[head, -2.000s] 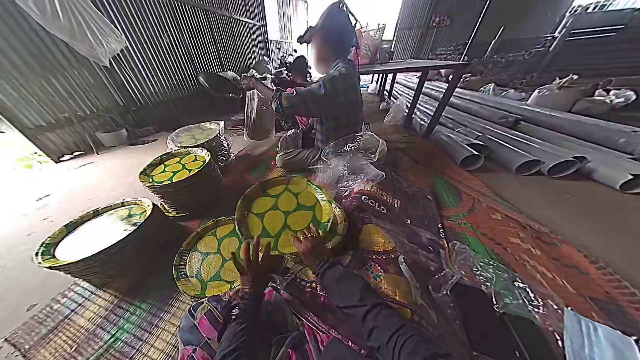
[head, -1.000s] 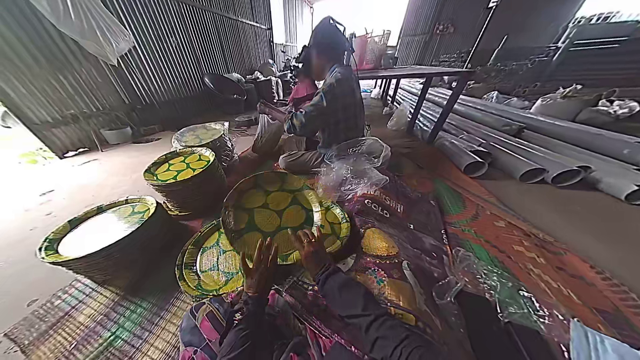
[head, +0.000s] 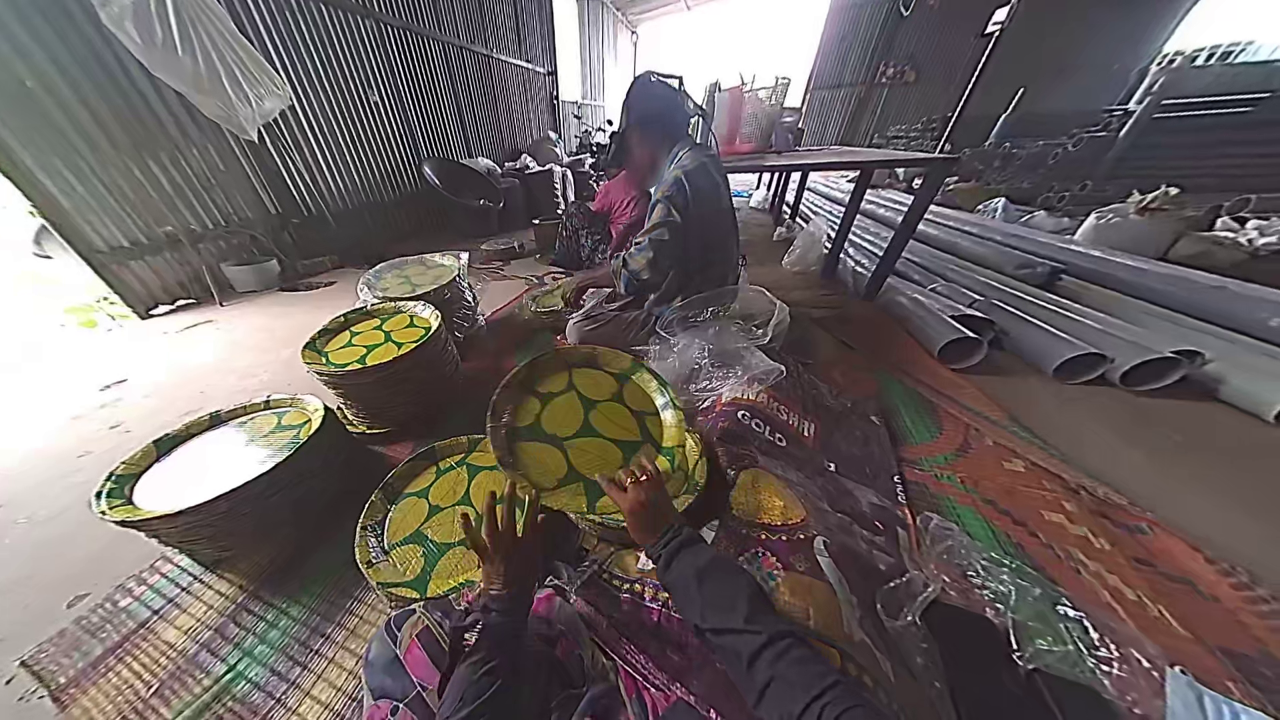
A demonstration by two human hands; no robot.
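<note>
A round plate with a yellow leaf pattern on green [head: 585,425] stands tilted up in front of me. My right hand [head: 640,495] is at its lower right edge, fingers curled against it. My left hand [head: 505,540] has its fingers spread near the plate's lower left edge; whether it touches the plate is hard to tell. Another patterned plate [head: 430,520] lies to the left, partly behind my left hand. Part of a further patterned plate shows behind the tilted one at the right. My lap is covered with patterned cloth.
Stacks of similar plates stand at the left [head: 215,465], beyond it [head: 375,340] and farther back [head: 415,275]. A person [head: 685,220] sits ahead near clear plastic bags [head: 720,350]. Printed plastic sheeting [head: 800,440] lies at my right. A table [head: 850,160] and grey pipes [head: 1000,300] are behind.
The plate in front, lying lower two seconds ago, now stands tilted, and its pattern faces me more brightly than one second ago. The person ahead has lowered their arms.
</note>
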